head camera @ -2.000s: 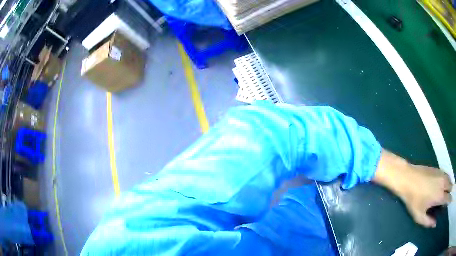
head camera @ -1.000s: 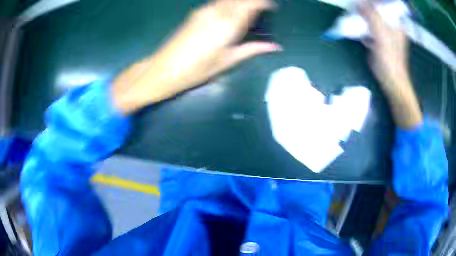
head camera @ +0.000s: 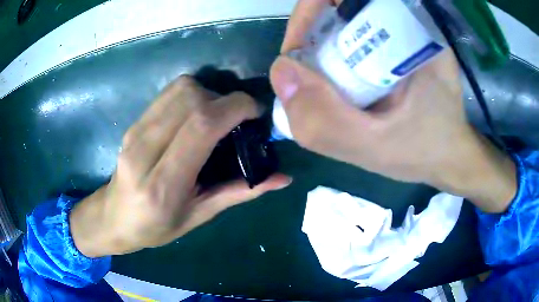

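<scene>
My left hand (head camera: pixel 171 159) holds a small glossy black housing (head camera: pixel 253 154) between thumb and fingers, above the dark green bench. My right hand (head camera: pixel 378 130) is closed around a translucent white glue bottle (head camera: pixel 378 50) with a printed label, tilted with its nose down and to the left. The nose is at the housing's right side. The needle tip is hard to make out, so I cannot tell if it touches the housing.
A crumpled white cloth or paper (head camera: pixel 378 236) lies on the green bench (head camera: pixel 260 253) below my right hand. A dark tube (head camera: pixel 473 82) runs past the bottle over my right hand. A white strip (head camera: pixel 148 20) curves along the far side.
My left hand has come in front of me with the black housing in its fingers. My right hand has moved nearer and holds the bottle against the housing's side. The view has shifted closer to the bench.
</scene>
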